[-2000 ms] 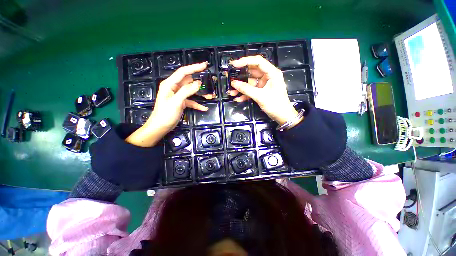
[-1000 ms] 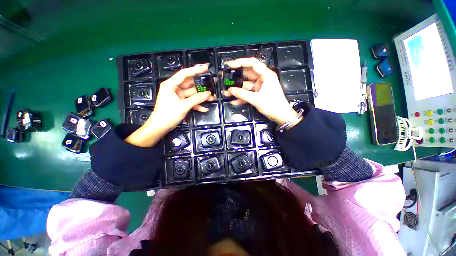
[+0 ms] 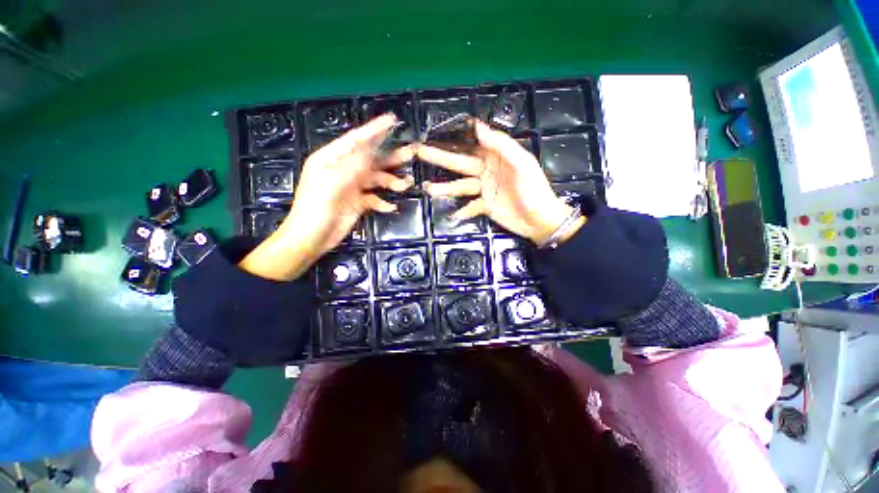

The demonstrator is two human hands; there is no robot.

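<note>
My left hand [image 3: 342,183] and my right hand [image 3: 501,183] are over the upper middle of a glossy black tray [image 3: 400,220], fingers spread and slightly blurred. A dark camera unit [image 3: 393,141] shows between my left hand's fingers, and another dark camera unit [image 3: 460,137] between my right hand's fingers. Both are tilted, with no lit display visible, and partly hidden by fingers. Several tray pockets hold black units with ringed faces, such as one in the lower rows [image 3: 407,269]. My hands cover some pockets.
Loose black units [image 3: 149,241] lie left of the tray. Right of it are a white paper sheet [image 3: 648,144], a pen [image 3: 702,144], two blue-edged units [image 3: 740,129], a smartphone [image 3: 738,221], a white coiled cable [image 3: 779,258] and a pale bench tester [image 3: 783,144] with a bright screen.
The green-lit displays seen one second ago no longer show. Both units have turned in my hands, and my fingers have spread and shifted around them. My forearms have barely moved.
</note>
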